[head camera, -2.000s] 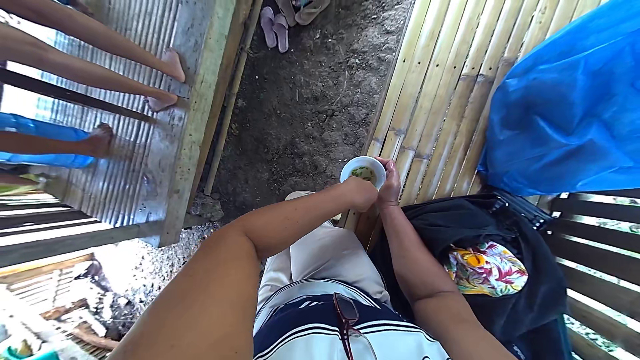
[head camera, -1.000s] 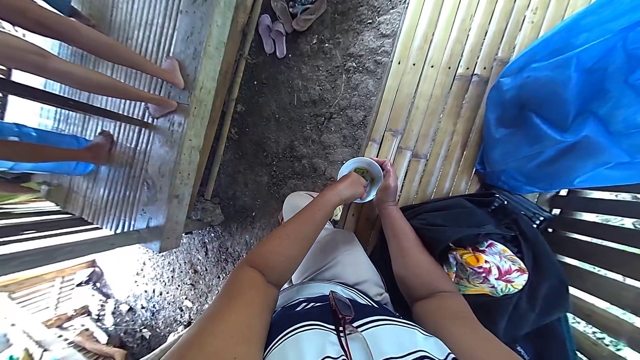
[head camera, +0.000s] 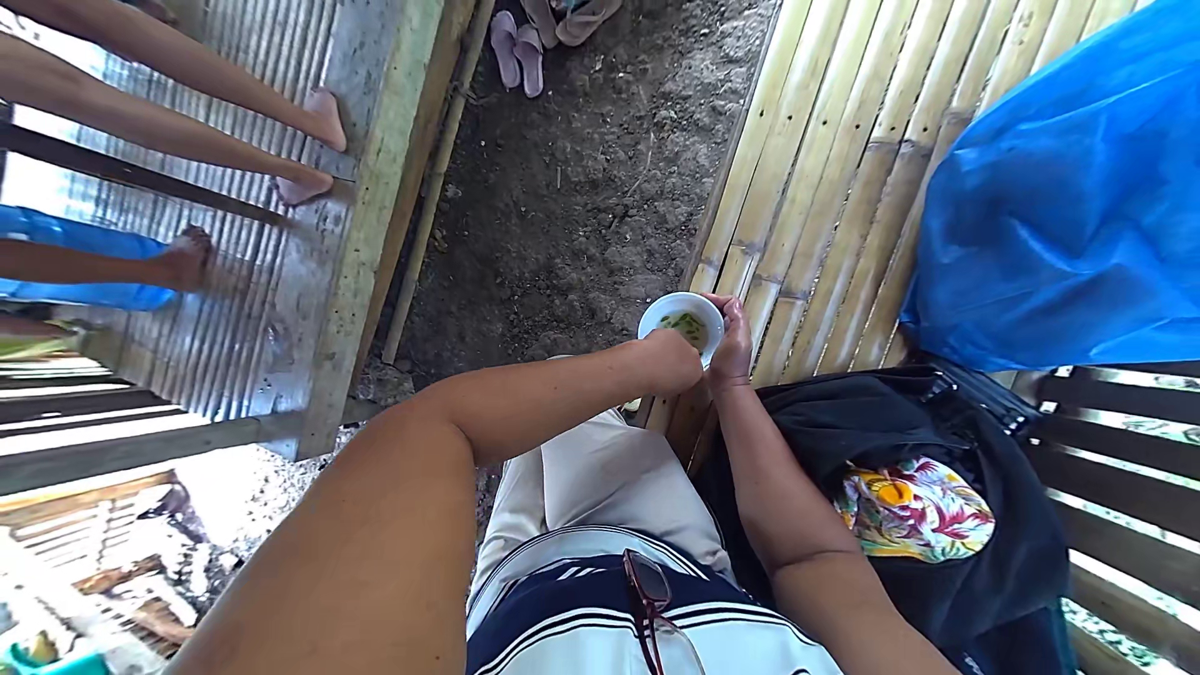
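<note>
A white bowl (head camera: 653, 315) with green pieces in a pale liquid is held above the gap between my knees and the bamboo slats. My right hand (head camera: 732, 343) grips its right side, with the fingers around the outer wall. Over the bowl's near rim, my left hand (head camera: 672, 362) is curled with its fingertips down toward the food. Those fingertips are hidden, and whether they hold a utensil cannot be seen.
A bamboo-slat bench (head camera: 834, 187) bears a blue plastic sheet (head camera: 1059, 225) and a black bag (head camera: 994, 525) with floral cloth (head camera: 923, 511). Bare feet (head camera: 323, 117) of people rest on a raised platform (head camera: 319, 281). Slippers (head camera: 530, 66) lie on the dirt ground (head camera: 581, 187).
My left elbow swings toward my body, then back out and away from it, while the left hand stays at the bowl. My right hand keeps its hold on the bowl.
</note>
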